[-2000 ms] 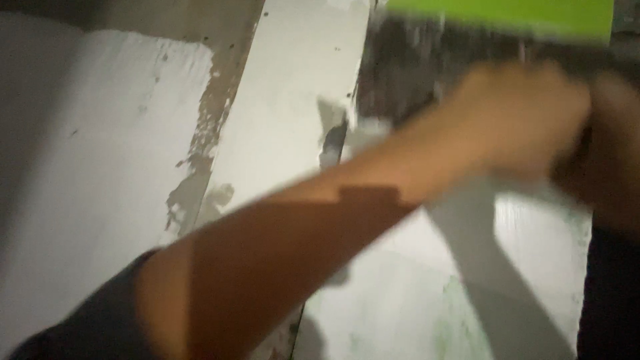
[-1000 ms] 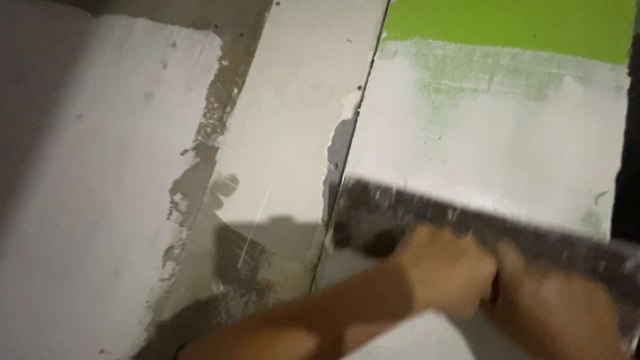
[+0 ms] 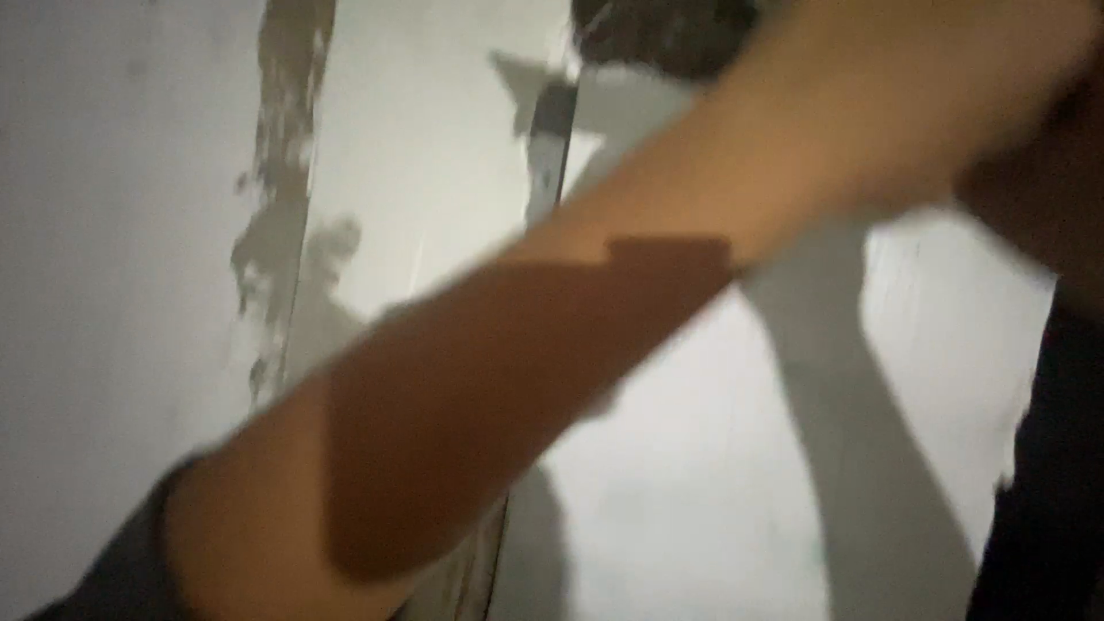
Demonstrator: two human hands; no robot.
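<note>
A wide dark finishing blade (image 3: 664,34) smeared with compound lies against the white-coated wall panel (image 3: 690,483), cut off by the top edge. My left forearm crosses from lower left to upper right, and my left hand (image 3: 966,78), blurred, is at the blade, its fingers mostly hidden or out of frame. Beside it at the right edge is my right hand (image 3: 1044,181), dark and blurred, close to the left one; its grip is largely out of view. Shadows of the arms fall over the panel.
A narrow pale strip (image 3: 423,129) runs left of the dark seam (image 3: 565,164), which has a grey bare patch. Further left, a rough grey-brown band (image 3: 289,129) borders another white-coated panel (image 3: 112,302). A dark area (image 3: 1061,448) lies beyond the panel's ragged right edge.
Both hands and the blade have moved up the panel from the lower position seen one second ago. The green band seen earlier is out of view, as the view has shifted.
</note>
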